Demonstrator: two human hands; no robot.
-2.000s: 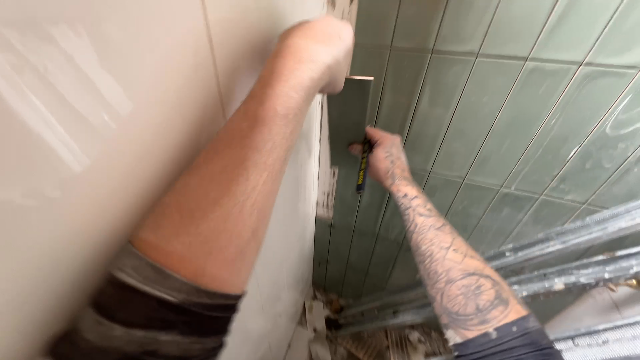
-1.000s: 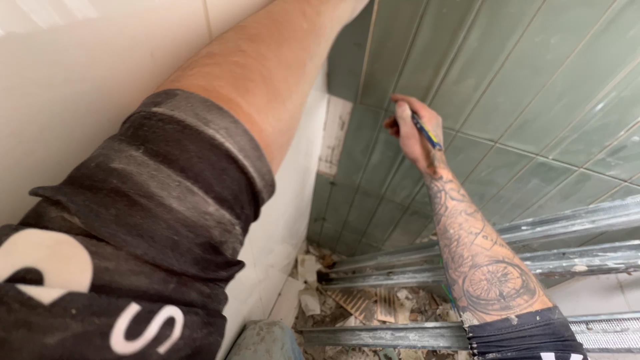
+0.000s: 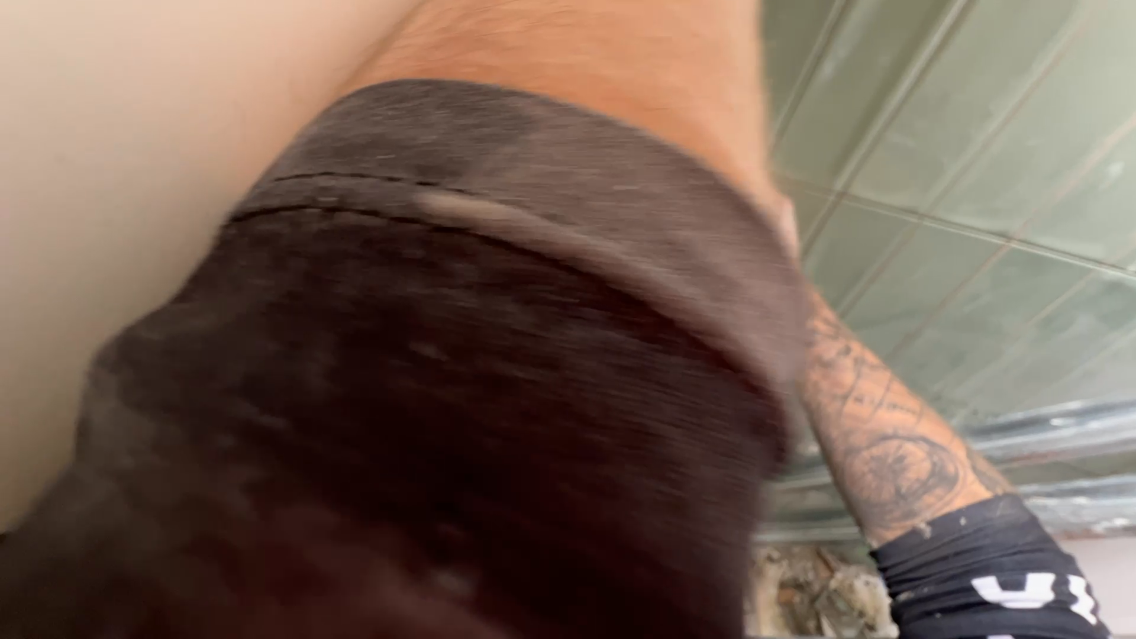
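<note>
A dark, dusty sleeve point(image 3: 461, 373) on my left arm fills the middle of the view, close to the camera. My left forearm point(image 3: 586, 62) runs out past the top edge, so the left hand is out of frame. My tattooed right forearm point(image 3: 887, 444) reaches up from the lower right and passes behind the left sleeve. Only a small blurred bit of my right hand or wrist shows at the sleeve's edge; its fingers and anything in them are hidden. Green glossy wall tiles point(image 3: 976, 293) lie behind the right arm.
A pale, smooth wall surface point(image 3: 133, 177) takes up the left side. Metal profiles point(image 3: 1056, 435) cross at the lower right, beyond the right forearm. Broken rubble point(image 3: 821, 590) lies at the bottom, beside the right sleeve.
The left arm now covers the middle of the view and hides the right hand, which showed before with a dark and yellow pen-like tool. The grey flat piece seen earlier is out of sight.
</note>
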